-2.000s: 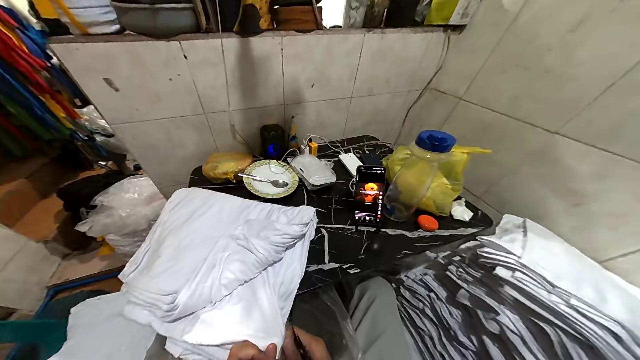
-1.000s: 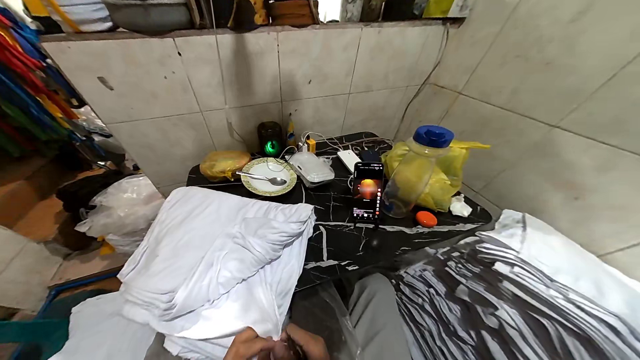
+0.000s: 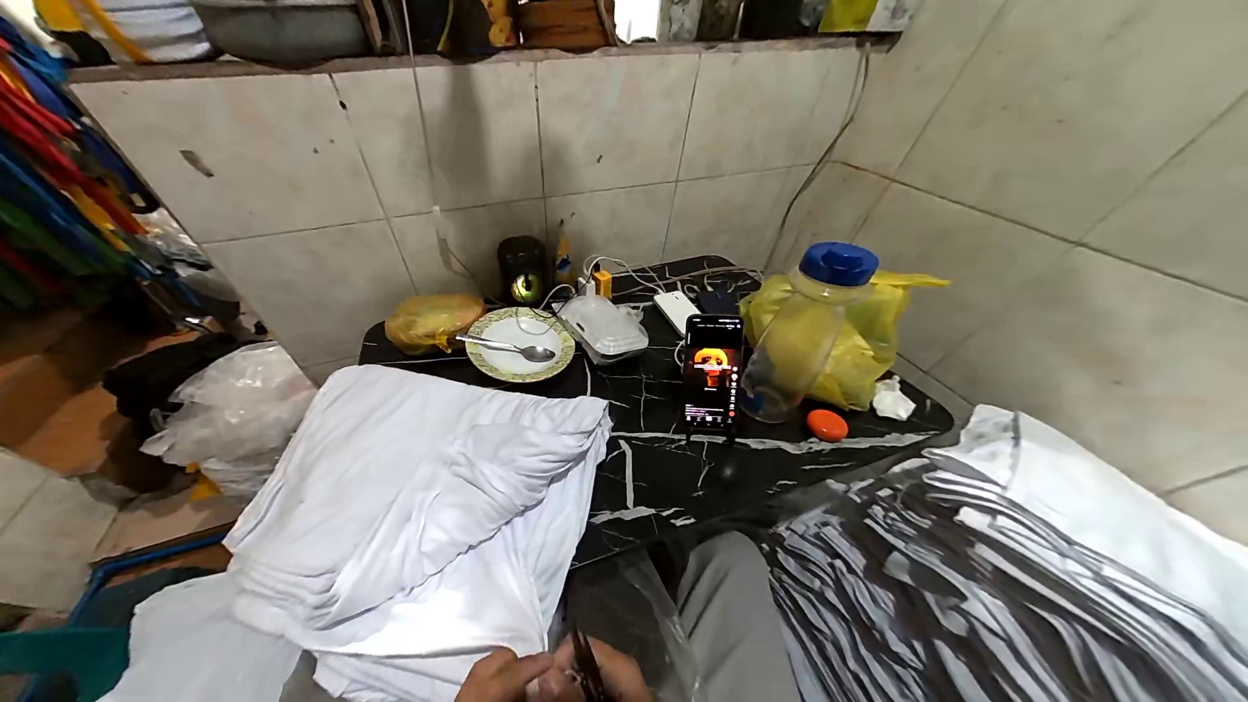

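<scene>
At the bottom middle, my left hand pinches the lower edge of a white cloth, which lies in folds over the left part of the black marble-patterned table. Right beside it, my right hand has a dark, slim metal tool in its fingers, perhaps thread snips; its blades point up. The fingertips of both hands meet, and the frame's lower edge cuts off the rest. Below the table edge, a clear plastic sheet or bag is seen by my knee.
A plate with a spoon, a foam box, a lit phone on a stand, a blue-lidded plastic jar and a yellow bag stand on the table. Black-and-white patterned fabric lies at right. Tiled walls close the back and right.
The dark tool now points up, clear of my fingers; one second ago it was barely visible between my hands. The white cloth and the table items stay in place.
</scene>
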